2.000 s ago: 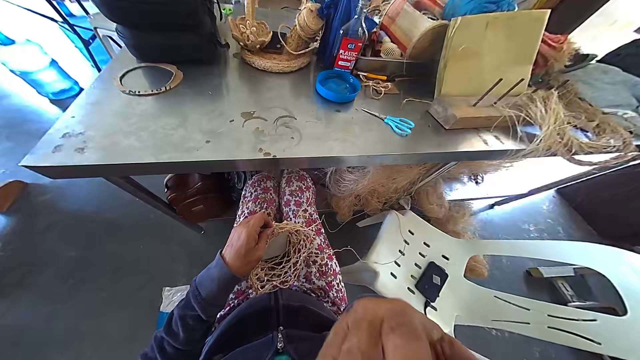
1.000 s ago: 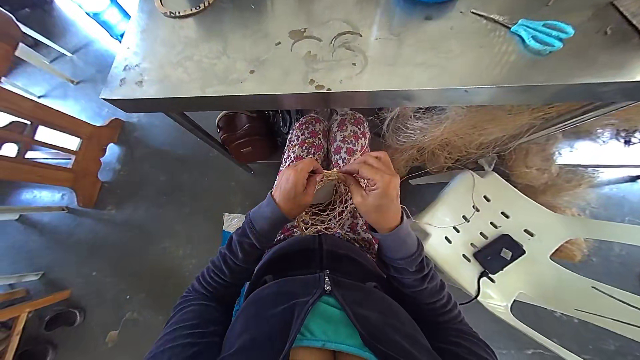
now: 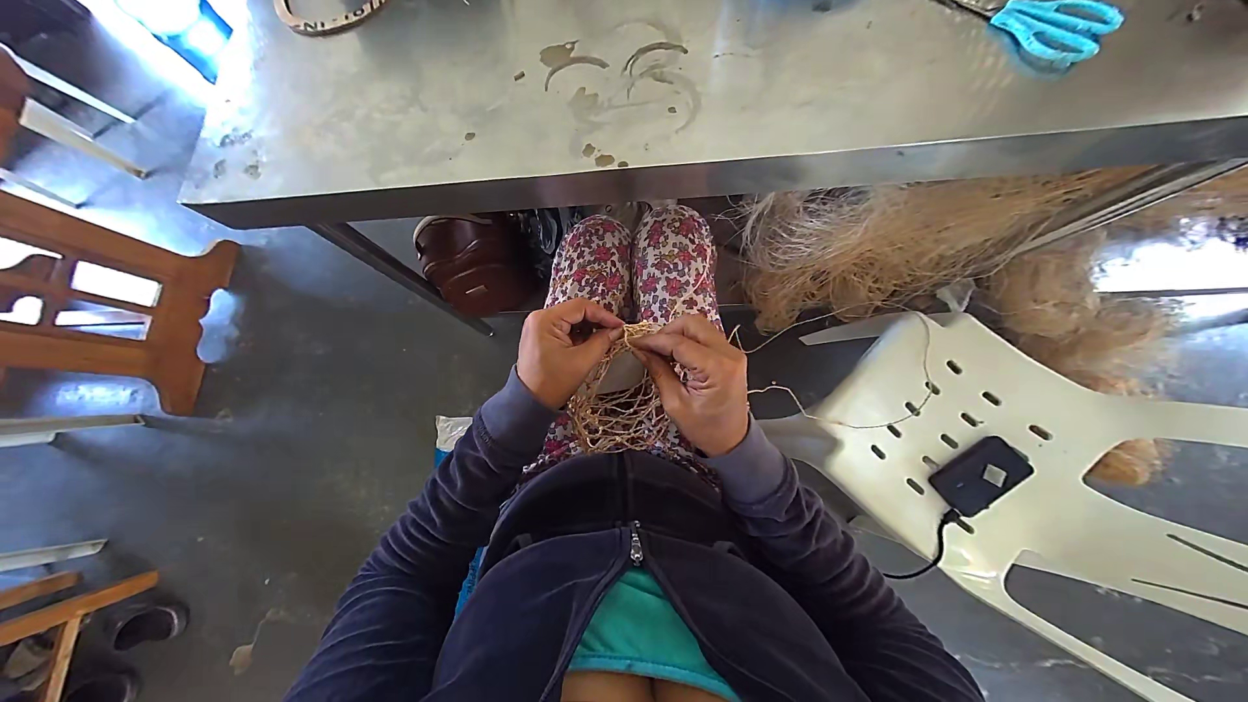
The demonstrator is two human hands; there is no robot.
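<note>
A knotted net of tan fibre cord (image 3: 619, 414) lies over my lap, its upper edge pinched between both hands. My left hand (image 3: 568, 353) grips that edge from the left, thumb against forefinger. From the right, my right hand (image 3: 694, 378) pinches the same edge close beside it. A loose strand of cord (image 3: 780, 390) trails from the net rightward over the white plastic chair. Part of a pale object shows through the mesh; what it is cannot be told. Fingertips hide the exact knot being held.
A metal table (image 3: 468, 107) stands in front, with blue-handled scissors (image 3: 1058, 27) and a ring (image 3: 330, 15) on it. Loose fibre (image 3: 877, 244) hangs below. At right a white plastic chair (image 3: 975, 390) bears a black device (image 3: 981, 475); a wooden chair (image 3: 107, 292) is at left.
My right hand, away from the net near the chair two seconds ago, has come back to its upper edge beside my left hand. The view has tilted down.
</note>
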